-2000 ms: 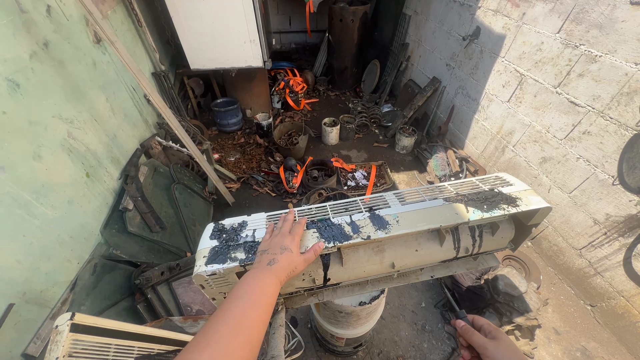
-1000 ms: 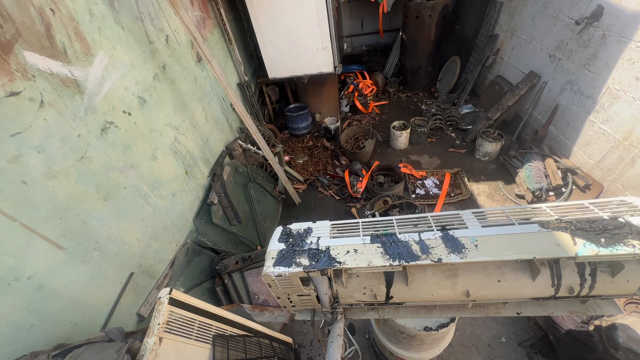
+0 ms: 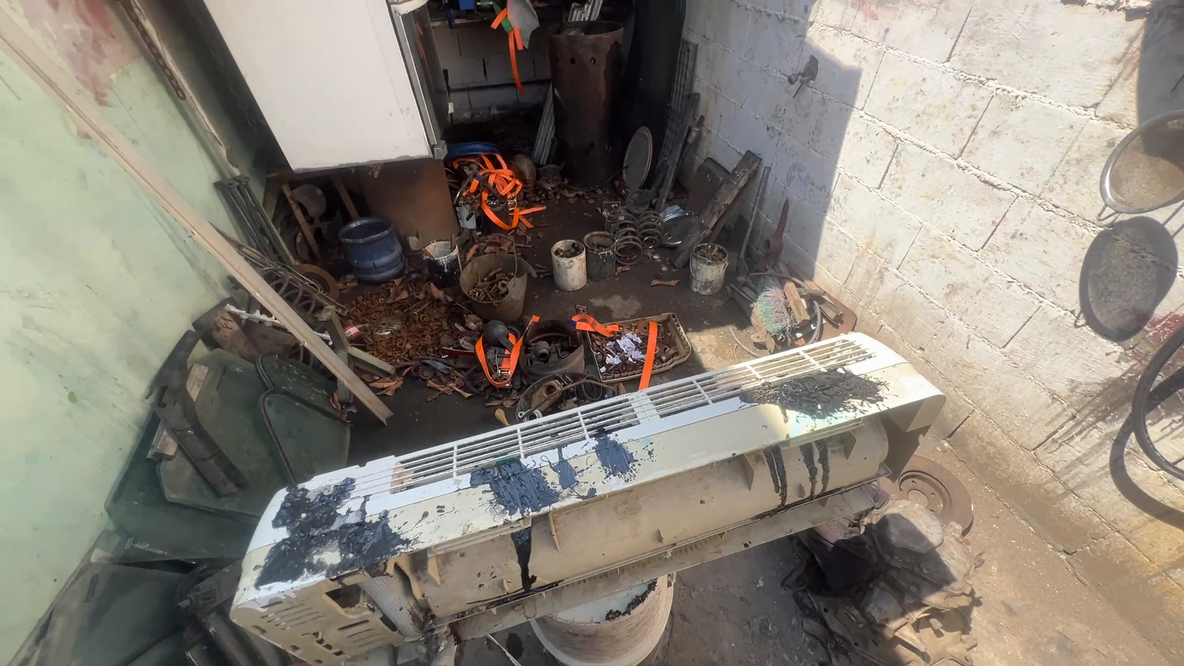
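Neither of my hands shows in the head view now. A long white plastic air conditioner indoor unit casing (image 3: 703, 430) lies across the lower middle, slanting up to the right. Its slatted top grille (image 3: 555, 430) faces up. Black tar-like smears (image 3: 518, 486) cover parts of its top, and dark drips run down its cream front side. Below it stands a round whitish bucket (image 3: 606, 629), partly hidden by the casing, with black marks by its rim.
Behind lie orange straps (image 3: 495, 185), a blue pot (image 3: 372, 250), small cans (image 3: 569, 265), coil springs (image 3: 629, 239) and a scrap tray (image 3: 680, 347). A wooden plank (image 3: 199, 227) leans at left. A block wall (image 3: 934, 185) bounds the right; scrap (image 3: 911, 573) lies below it.
Two seconds ago my left hand lay on the casing and my right hand held a thin tool at lower right; both are now out of view. The view has shifted.
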